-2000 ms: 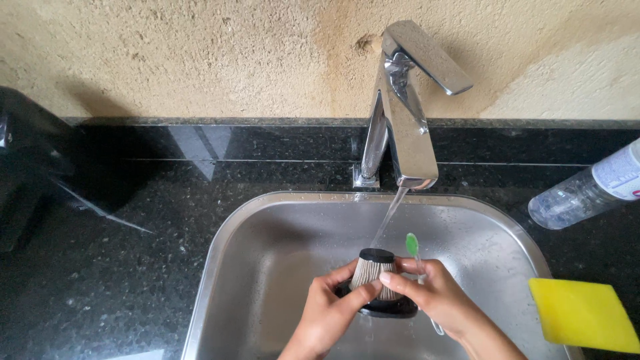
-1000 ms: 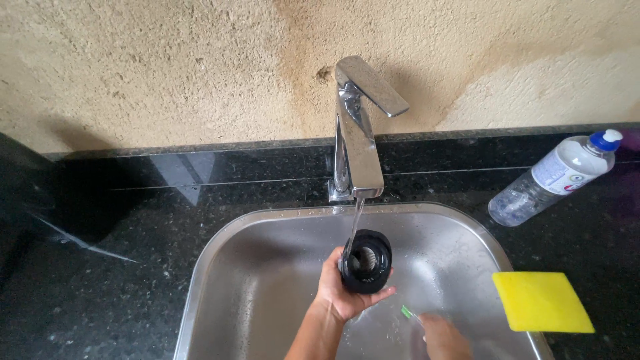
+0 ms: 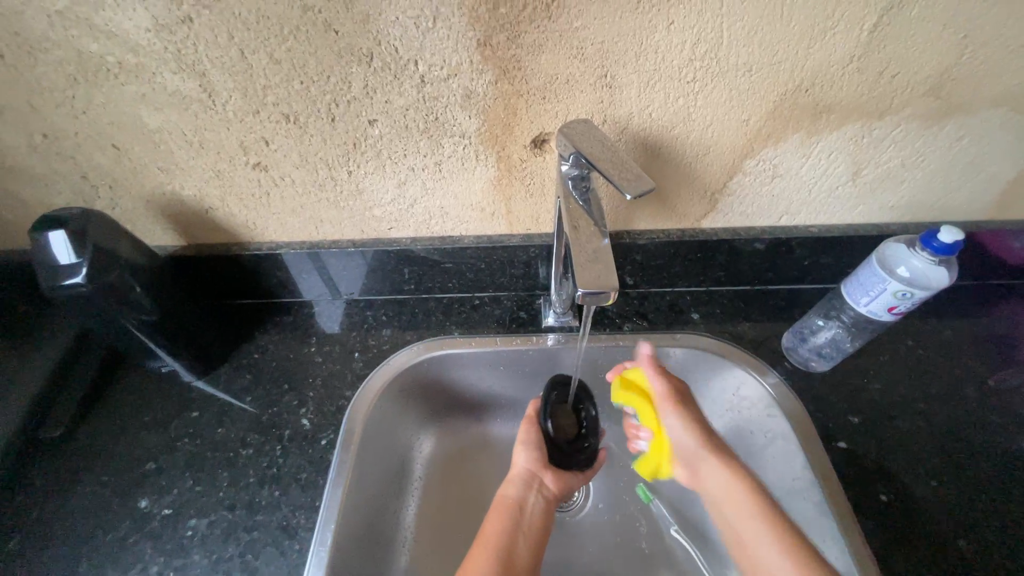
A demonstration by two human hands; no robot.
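Observation:
My left hand (image 3: 534, 452) holds a round black plastic part, its open side up (image 3: 570, 424), under the stream of water from the chrome faucet (image 3: 596, 272). It looks like the base of the filter, whose pleats are hidden in this view. My right hand (image 3: 668, 408), slightly blurred, grips a bent yellow sponge (image 3: 652, 432) just to the right of the part, not touching it. A toothbrush with green bristles (image 3: 670, 524) lies in the stainless steel sink (image 3: 448, 480), below my right hand.
A clear detergent bottle with a blue cap (image 3: 868, 300) stands on the black granite counter (image 3: 264, 488) right of the sink. A dark, glossy object (image 3: 92, 264) is at the left by the wall. The drain (image 3: 574, 500) shows below my left hand.
My right hand has taken the yellow sponge from the counter right of the sink and brought it over the basin. The toothbrush now lies in the sink. The black part remains in my left hand.

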